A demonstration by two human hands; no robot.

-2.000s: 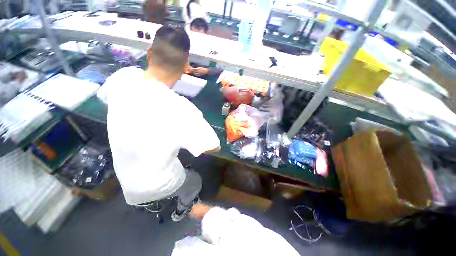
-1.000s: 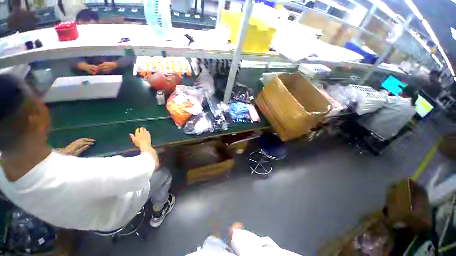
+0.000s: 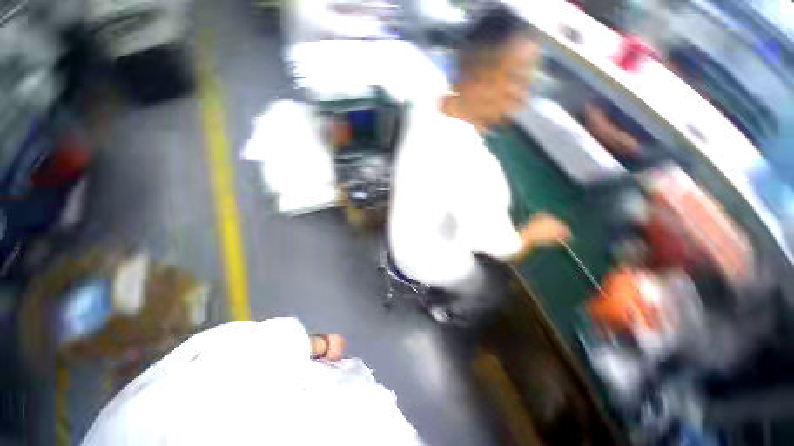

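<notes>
One bare hand shows small and blurred at the bottom centre, at the end of a white sleeve with a dark band at the wrist. It looks like my left hand (image 3: 329, 348); its fingers cannot be made out and no held object shows. My right hand is not in view. To the right is a green-topped bench (image 3: 544, 187). Blurred orange items (image 3: 625, 300) lie on it among clear plastic bags (image 3: 688, 314), beside reddish items (image 3: 675, 239).
A person in a white shirt (image 3: 444, 196) sits at the bench, one arm over its edge. A brown carton (image 3: 505, 396) is under the bench. White stacked trays (image 3: 292, 161) stand behind the person. A yellow line (image 3: 222, 179) crosses the grey floor. An open carton (image 3: 157, 300) stands left.
The view has swung left and tilted. The bench and seated person now appear further right, and the yellow line and left carton have come into view. The large open carton at the right has gone out of view.
</notes>
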